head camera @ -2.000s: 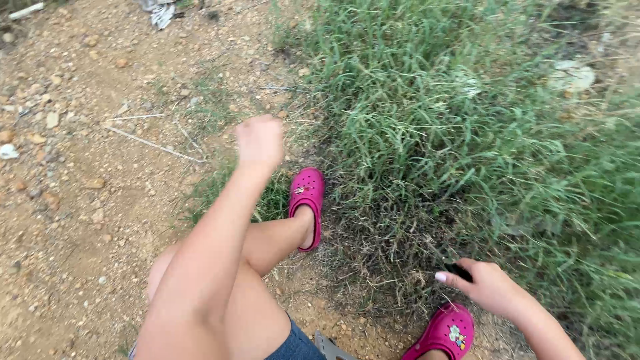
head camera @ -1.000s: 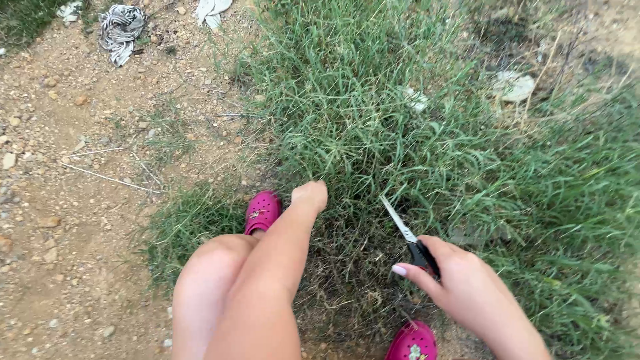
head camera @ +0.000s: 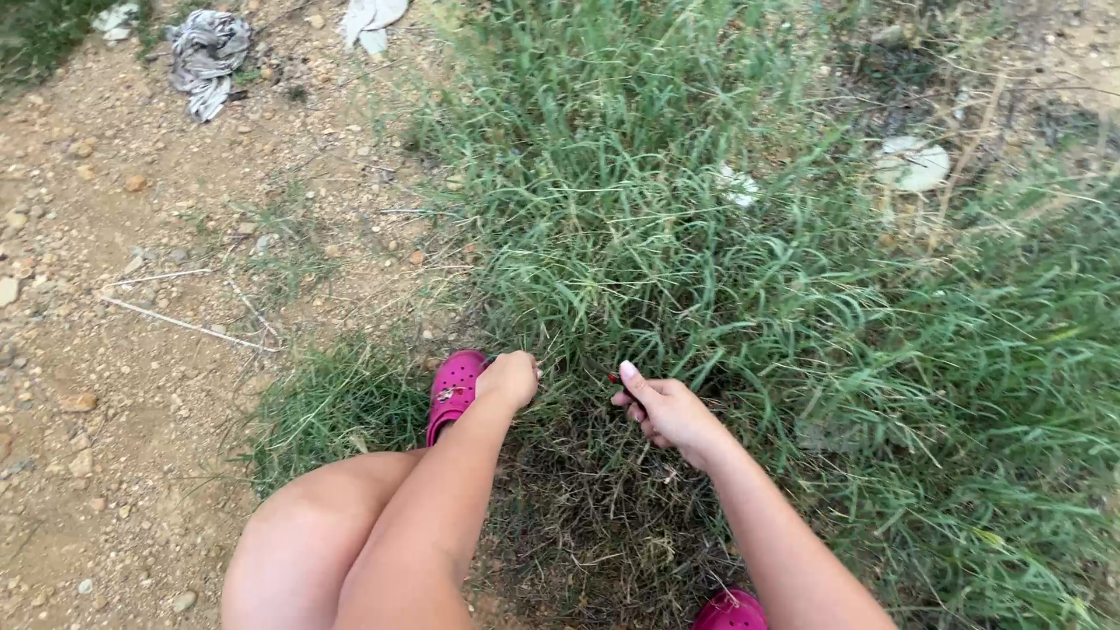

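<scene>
My left hand (head camera: 510, 378) is closed at the near edge of a patch of green grass (head camera: 612, 262), just right of a pink clog; it seems to grip some grass blades, though the fingers are mostly hidden. To its right, my right hand (head camera: 669, 416) is closed around the dark handles of a pair of scissors (head camera: 628, 387). The blades are lost among the grass, so how far they are apart cannot be seen. Below and between both hands lies a patch of short, dry cut stems (head camera: 612, 516).
Pink clogs (head camera: 455, 389) (head camera: 731, 610) are on my feet. Stony soil (head camera: 131, 437) with thin white sticks (head camera: 188, 325) spreads at left. A crumpled grey cloth (head camera: 208, 57) and a white scrap (head camera: 374, 19) lie at the top; a pale flat piece (head camera: 913, 164) is at upper right.
My left hand, raised over the soil two seconds ago, has come down to the grass. My right hand has moved in toward it with the scissors, whose blades showed one second ago.
</scene>
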